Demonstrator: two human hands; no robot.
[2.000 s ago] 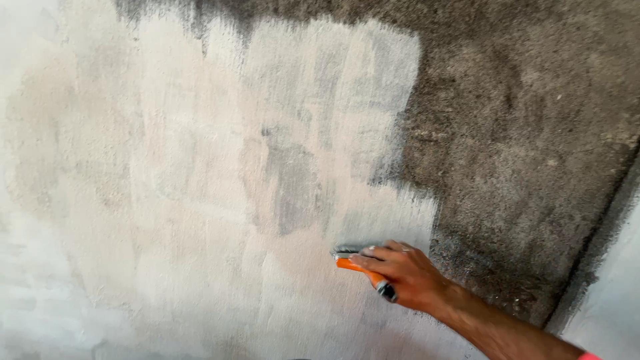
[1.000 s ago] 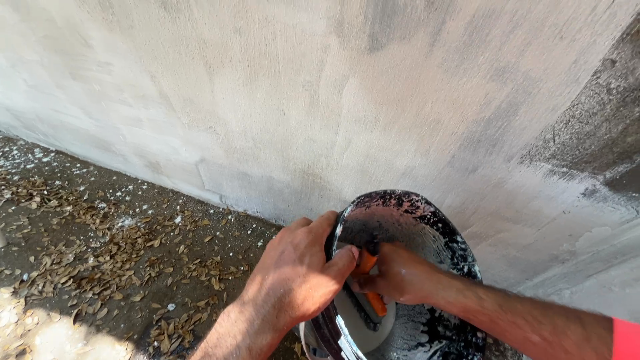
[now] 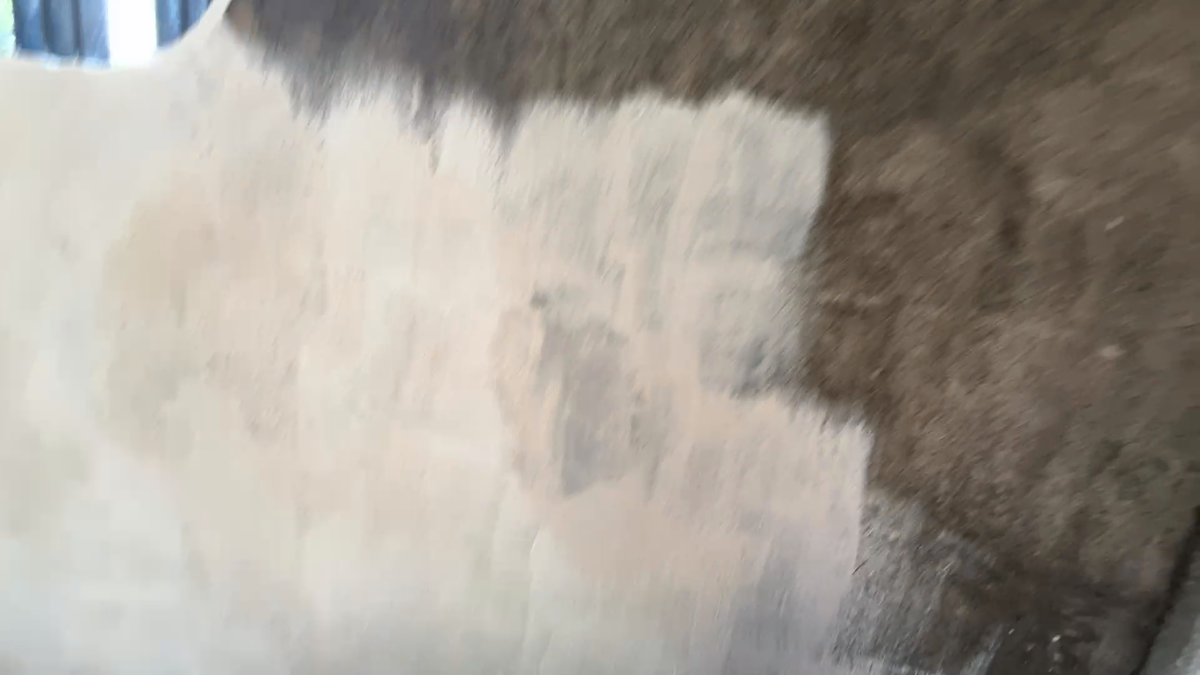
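Observation:
A wall fills the head view, blurred by motion. White paint [image 3: 394,356] covers its left and middle part, with brushed, ragged edges at the top and right. Within the white, a thin greyish patch [image 3: 595,408] shows through near the middle. Bare grey-brown wall surface [image 3: 1012,281] lies to the right and along the top. Neither my left hand nor my right hand is in the frame, and the brush and the black bucket are out of sight too.
At the upper left, a bright opening with blue upright shapes [image 3: 61,28] shows beyond the wall's curved edge. A dark line [image 3: 1167,595] runs down the wall at the lower right, with a paler surface beyond it.
The view has swung up from the bucket to the wall. Both hands, the orange-handled brush and the black bucket, seen one second ago, have left the view.

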